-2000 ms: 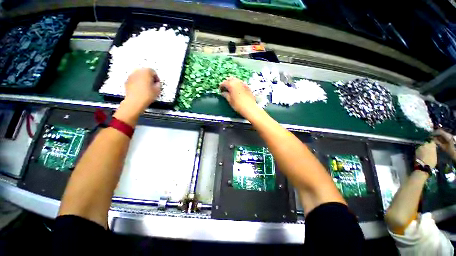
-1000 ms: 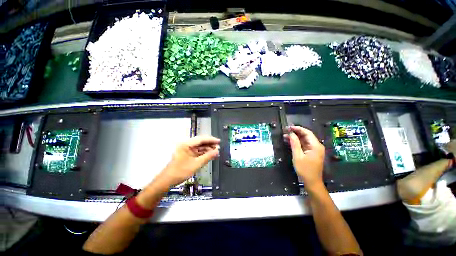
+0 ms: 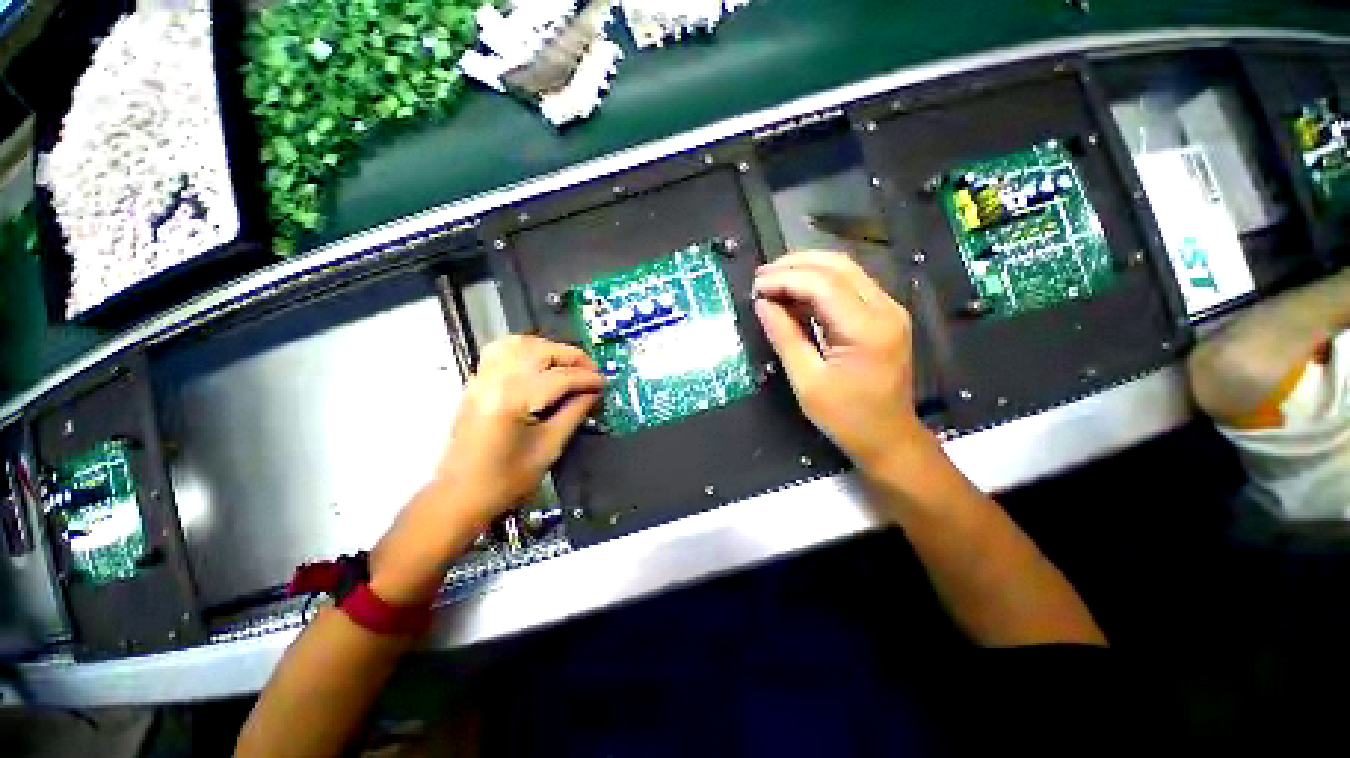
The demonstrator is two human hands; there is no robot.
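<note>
A green circuit board (image 3: 669, 338) lies in a black square carrier (image 3: 652, 481) in front of me, with dark and white components near its upper left. My left hand (image 3: 521, 422) is at the board's left edge, thumb and fingers pinched together; a small dark bit shows near the fingertips. My right hand (image 3: 841, 344) is over the carrier's right side, beside the board's right edge, thumb and forefinger pinched. Whatever either pinch holds is too small to tell. A red wrist strap (image 3: 382, 595) is on my left wrist.
Another board (image 3: 1022, 230) sits in a carrier to the right, and one (image 3: 101, 511) at far left. A black tray of white components (image 3: 148, 163), green components (image 3: 348, 89) and pale strips (image 3: 555, 59) lie behind the rail. Another person's arm (image 3: 1273, 363) is at right.
My view has tilted and moved closer to the line. Both hands have come from the parts piles down to the middle board, and are now nearer its edges.
</note>
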